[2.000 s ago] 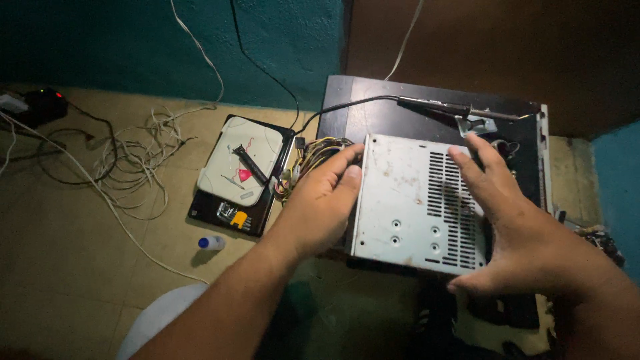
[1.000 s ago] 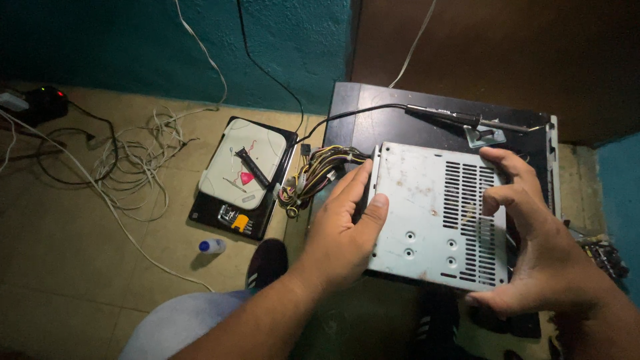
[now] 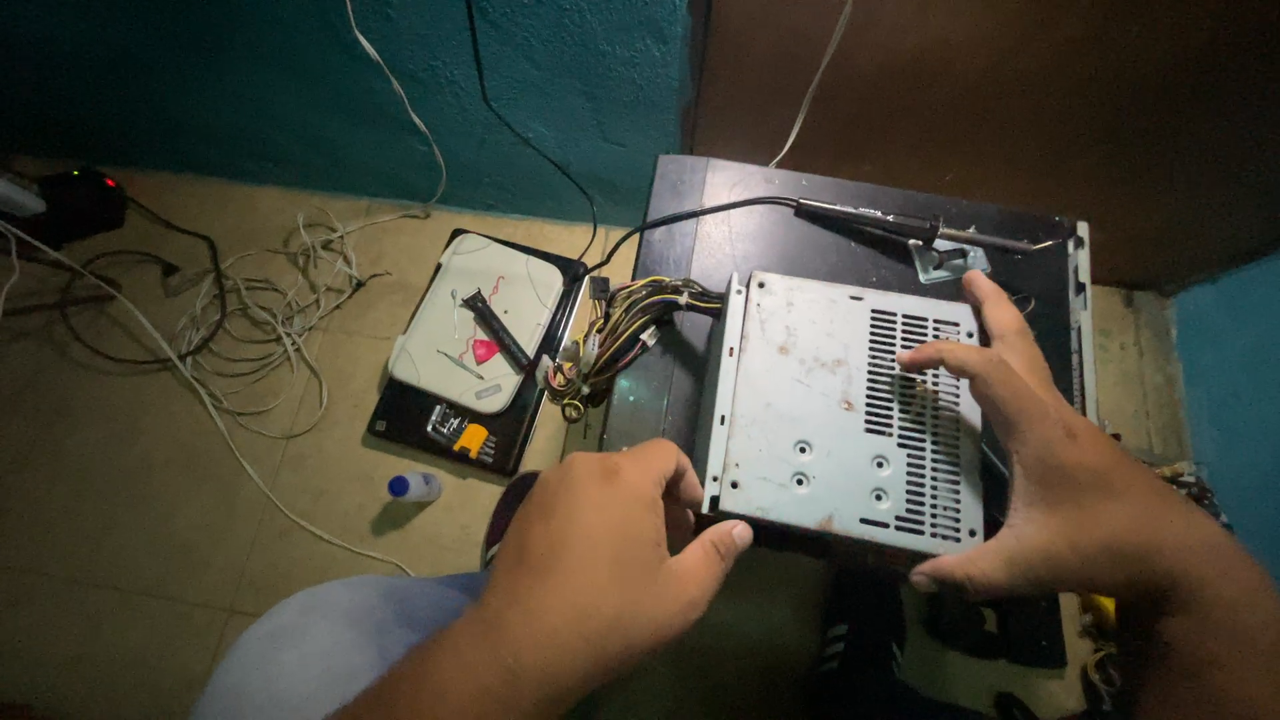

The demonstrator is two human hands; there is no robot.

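A computer power supply unit (image 3: pixel 800 390) with a stained grey metal case and slotted vents lies on a black computer case panel (image 3: pixel 740 215). Its bundle of coloured wires (image 3: pixel 640 315) comes out at the upper left. My left hand (image 3: pixel 620 530) is at the unit's lower left corner, fingers curled at the edge and thumb apart; whether it grips is unclear. My right hand (image 3: pixel 1040 450) spans the unit's right side, with the thumb at the bottom edge and a finger over the vents. Behind the unit, a soldering iron (image 3: pixel 880 220) rests with its tip to the right by a small metal plate (image 3: pixel 948 258).
Left of the panel, a grey-white tray-like lid (image 3: pixel 420 350) on a black flat device (image 3: pixel 510 440) holds a black tool and small bits. A yellow bit holder (image 3: pixel 470 440), a blue-capped bottle (image 3: pixel 415 488) and tangled white cable (image 3: pixel 250 320) are nearby.
My left hand has moved from the unit's left side by the wires down to its lower left corner. My right hand stays at the right side.
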